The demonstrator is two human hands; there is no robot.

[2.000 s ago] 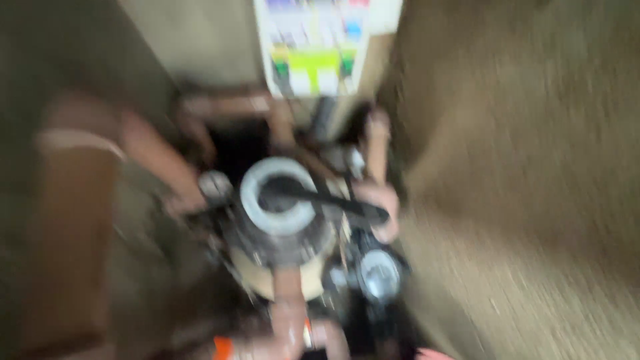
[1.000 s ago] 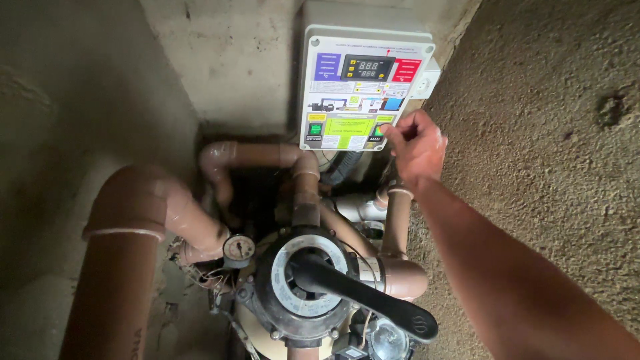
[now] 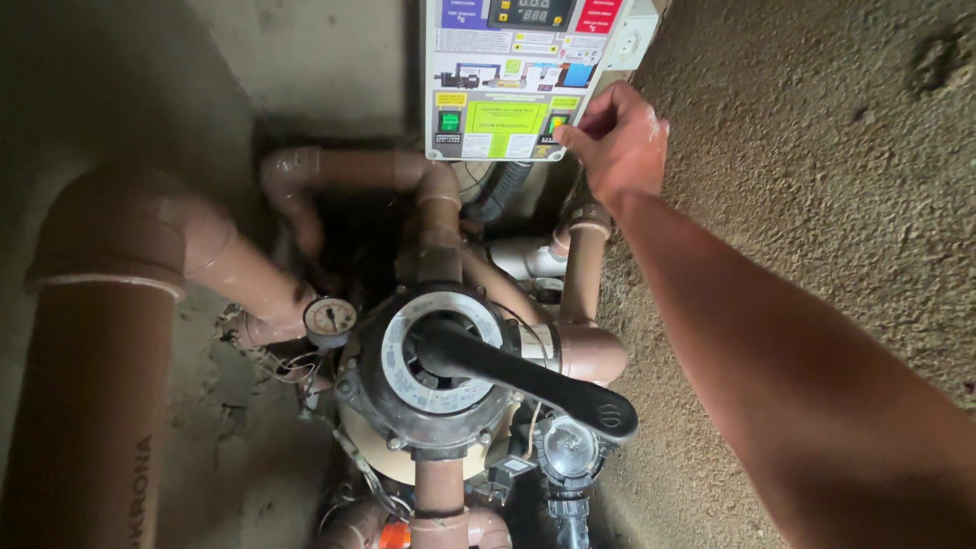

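My right hand (image 3: 625, 145) reaches in from the lower right, its thumb tip at the lower right corner of a wall-mounted control box (image 3: 488, 84). The thumb is at or just beside a lit rocker switch (image 3: 558, 124); whether it presses is unclear. Another green rocker switch (image 3: 450, 122) is at the panel's lower left. A digital display (image 3: 531, 13) shows at the top edge. Below the box, a multiport filter valve (image 3: 442, 358) carries a black lever handle (image 3: 534, 374) pointing to the lower right. My left hand is out of view.
Thick brown PVC pipes (image 3: 99, 381) rise at the left. A pressure gauge (image 3: 330, 320) is beside the valve. A pump with a clear strainer lid (image 3: 572, 450) and a loose power plug (image 3: 499, 473) lie below right. A rough wall (image 3: 801, 152) runs along the right; a socket (image 3: 629, 46) adjoins the box.
Two seconds ago the view was blurred and my right hand was not clearly at the box. One second ago it was at the same lower right corner. The view has shifted since.
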